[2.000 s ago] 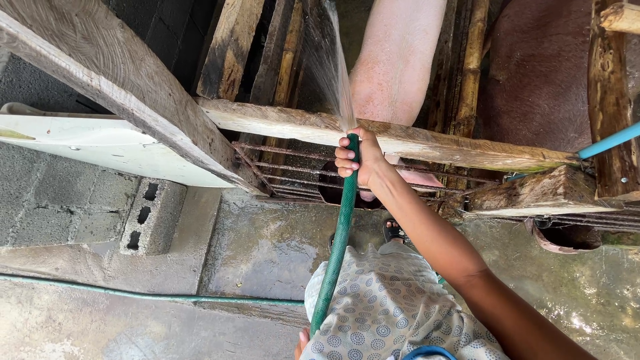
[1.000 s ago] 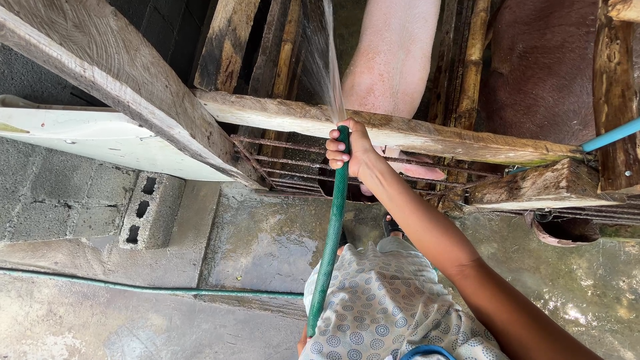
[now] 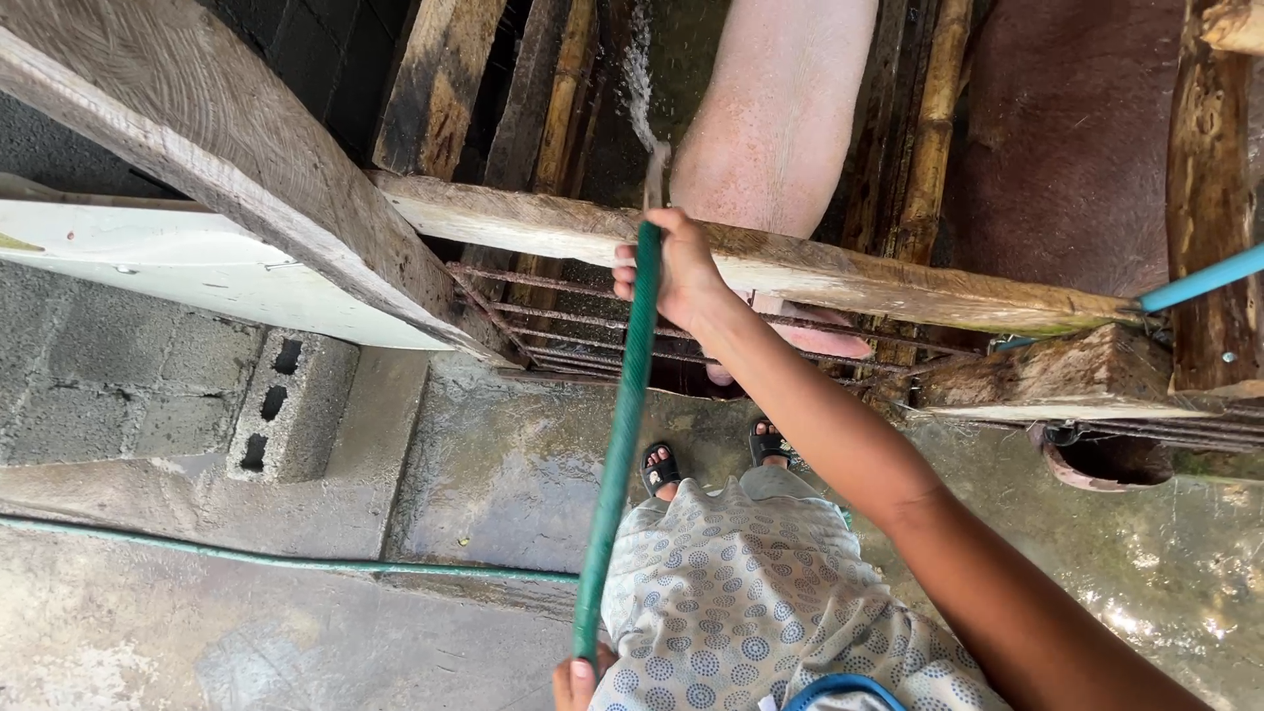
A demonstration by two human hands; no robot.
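Observation:
My right hand (image 3: pixel 671 267) grips the end of a green garden hose (image 3: pixel 622 425) just above the pen's wooden top rail (image 3: pixel 553 222). Water (image 3: pixel 647 109) comes out of the hose end and curves into the pen beside a pale pink pig (image 3: pixel 775 118). Lower down, at the bottom edge of the view, my left hand (image 3: pixel 583 681) is closed round the same hose, partly cut off by the frame and my patterned shirt. The pig's head shows partly between the rusty metal bars (image 3: pixel 563 314) below the rail.
A reddish-brown pig (image 3: pixel 1066 148) stands in the pen at the right, past bamboo poles (image 3: pixel 933 128). A concrete hollow block (image 3: pixel 293 405) sits at the left near a slanting wooden beam (image 3: pixel 227 148). More hose (image 3: pixel 296 563) crosses the wet floor. A blue pipe (image 3: pixel 1200 288) is at the right.
The water stream, a straight spray in the earlier frames, now bends and looks wavy. My left hand shows more at the bottom edge than one second ago.

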